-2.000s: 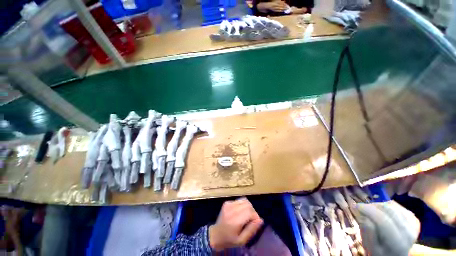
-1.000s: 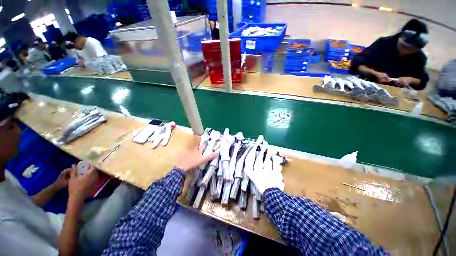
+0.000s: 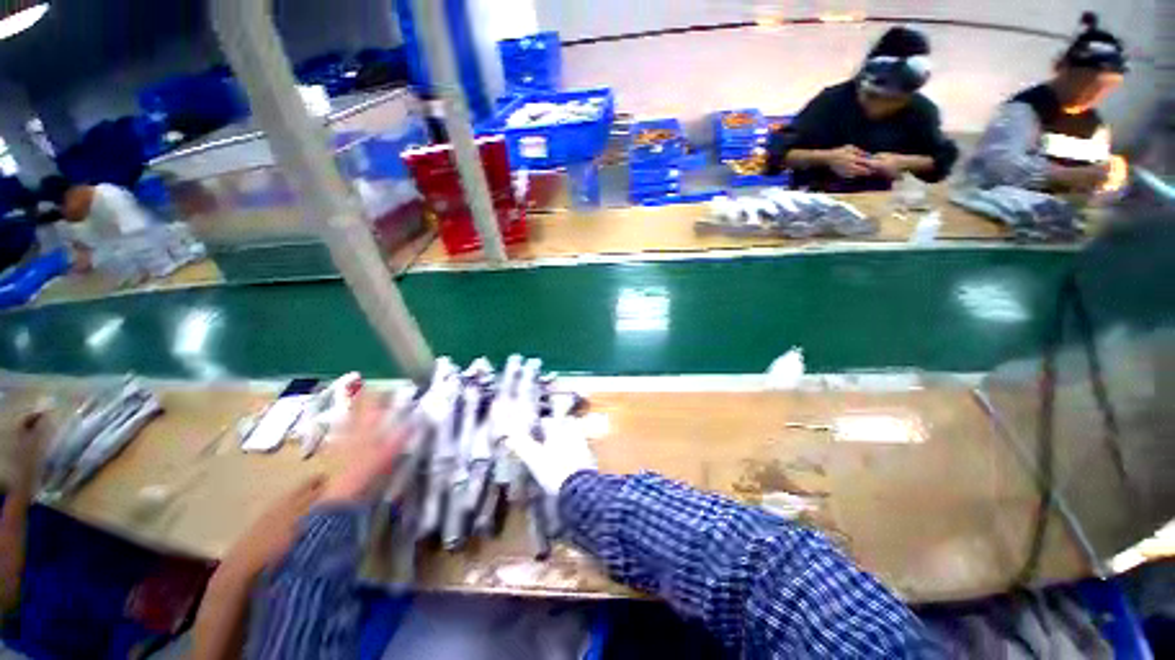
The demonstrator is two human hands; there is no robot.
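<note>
A row of overlapping grey-white handle pieces (image 3: 470,451) lies on the brown bench (image 3: 670,451), bent heads towards the conveyor and grey stems towards me. My left hand (image 3: 367,445), bare and blurred, is at the row's left side. My right hand (image 3: 554,458), in a white glove, is against its right side, fingers on the handles. Whether either hand grips any piece is unclear. The work pad is mostly hidden behind my right sleeve; a small white ring or dish (image 3: 786,503) shows there.
A green conveyor (image 3: 722,303) runs behind the bench. A white bottle (image 3: 785,368) stands at the back edge. A bare arm (image 3: 258,554) of another person is beside my left sleeve. A white device (image 3: 277,423) and more handles (image 3: 101,436) lie left. The cable (image 3: 1046,426) hangs right.
Both hands were off the row two seconds ago and on it one second ago; they remain there, with the left now blurred. The view has shifted, and another person's arm now shows beside my left sleeve.
</note>
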